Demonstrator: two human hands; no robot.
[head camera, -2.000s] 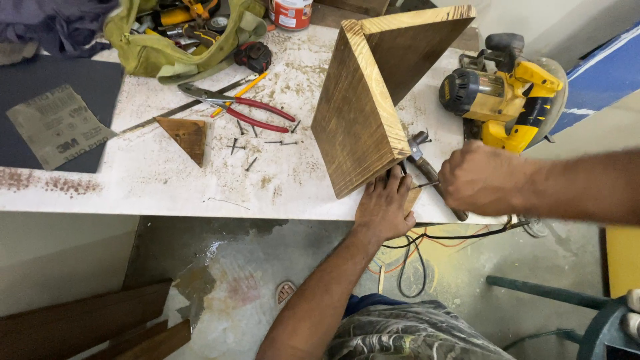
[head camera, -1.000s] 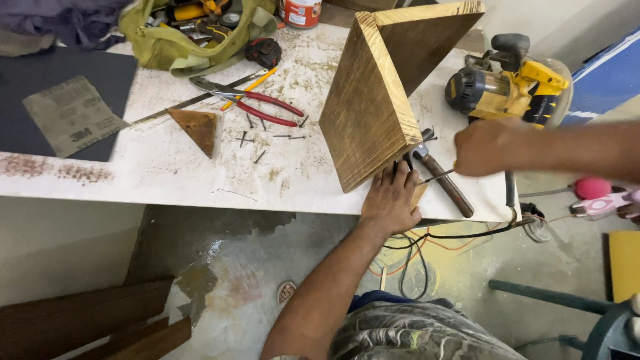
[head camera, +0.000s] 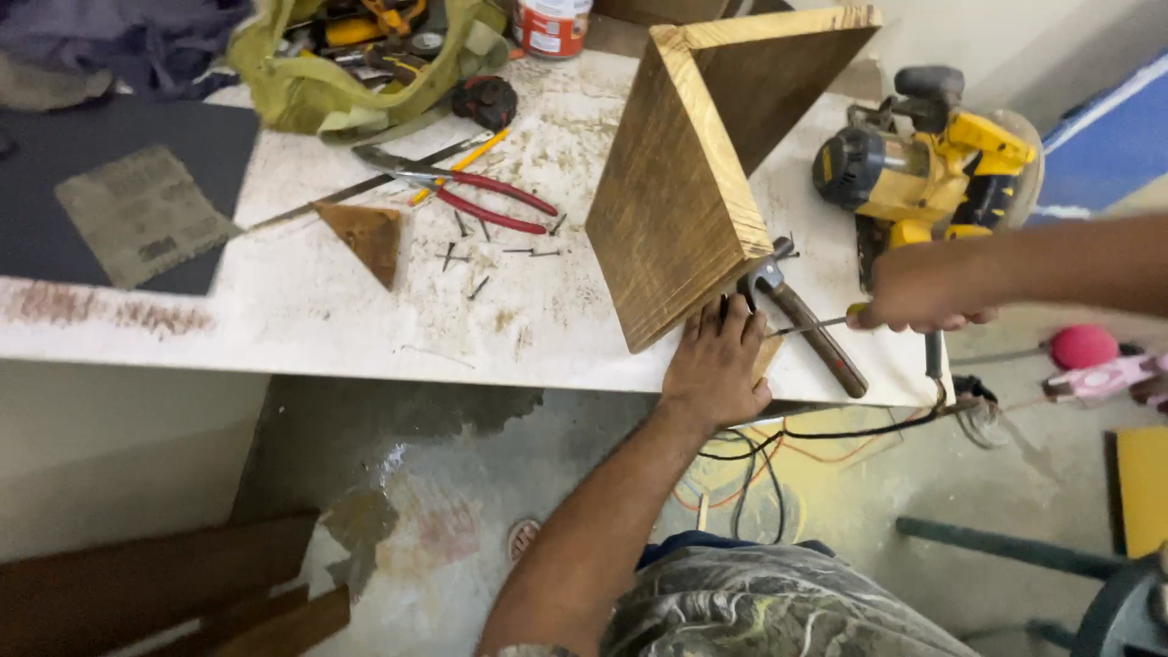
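My left hand (head camera: 718, 360) presses a small wooden block (head camera: 767, 354) onto the white table near its front edge. My right hand (head camera: 922, 285) is closed around the yellowish handle of a screwdriver-like tool (head camera: 817, 326); its thin shaft points left, with the tip at the block. Beneath the shaft lies a claw hammer (head camera: 817, 338), its head by the corner of two joined wooden boards (head camera: 680, 201) that stand in a V. To their left are red-handled pliers (head camera: 493, 192), a pencil (head camera: 479, 153), a triangular wood piece (head camera: 370, 239) and several loose nails (head camera: 479, 287).
A yellow circular saw (head camera: 922, 173) stands at the back right. A green tool bag (head camera: 274, 82), a tape measure (head camera: 485, 100) and a red-and-white can (head camera: 552, 27) sit at the back. Sandpaper (head camera: 141, 219) lies at the left. Cables (head camera: 849, 432) hang below the front edge.
The hammer handle, partly behind my right hand two seconds ago, now shows fully. My right hand has moved right of it with the tool. My left hand stays on the block.
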